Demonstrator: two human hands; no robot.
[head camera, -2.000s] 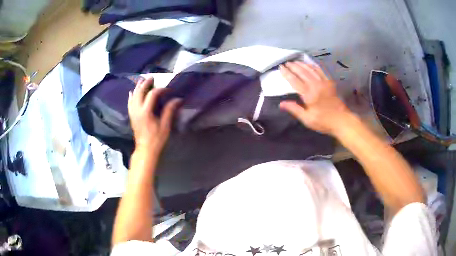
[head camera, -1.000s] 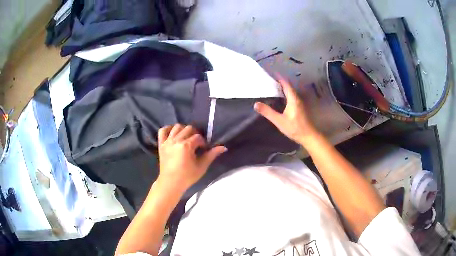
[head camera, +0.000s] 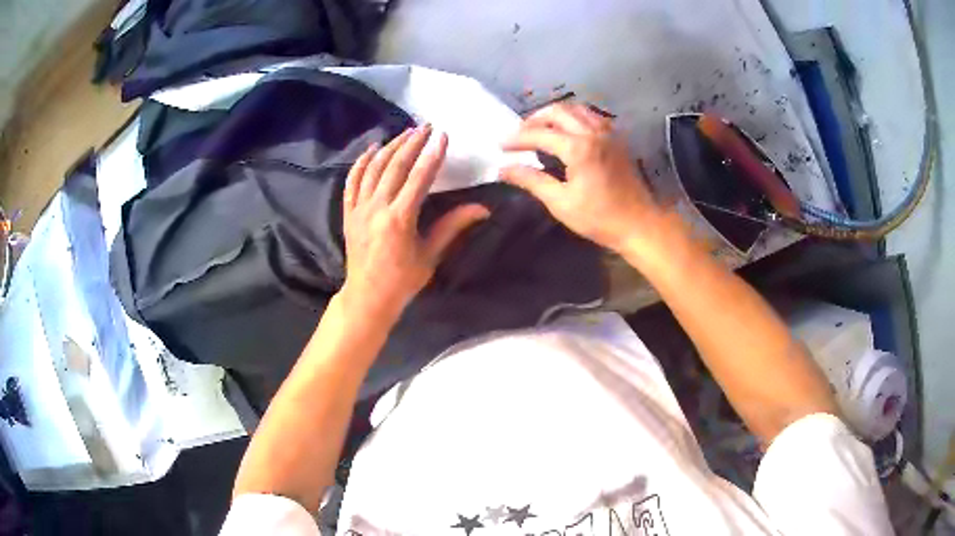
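A dark charcoal garment piece (head camera: 209, 230) lies spread in front of me, with long seams and folds. A white layer (head camera: 461, 115) shows along its far edge. My left hand (head camera: 393, 215) lies on the dark cloth near the white layer, fingers extended and thumb apart. My right hand (head camera: 586, 173) has its thumb and fingers closed on the edge of the white layer. The pale strip seen on the cloth before is hidden now.
A steam iron (head camera: 733, 178) with an orange-brown handle stands at the right, its hose (head camera: 890, 225) curving up the right side. A dark garment pile (head camera: 241, 37) lies at the back left. A white roll (head camera: 874, 393) is at lower right.
Over the last second my left hand has moved up and flattened on the cloth. My right hand has moved up and left and taken hold of the white layer's edge. The pale strip has gone from view.
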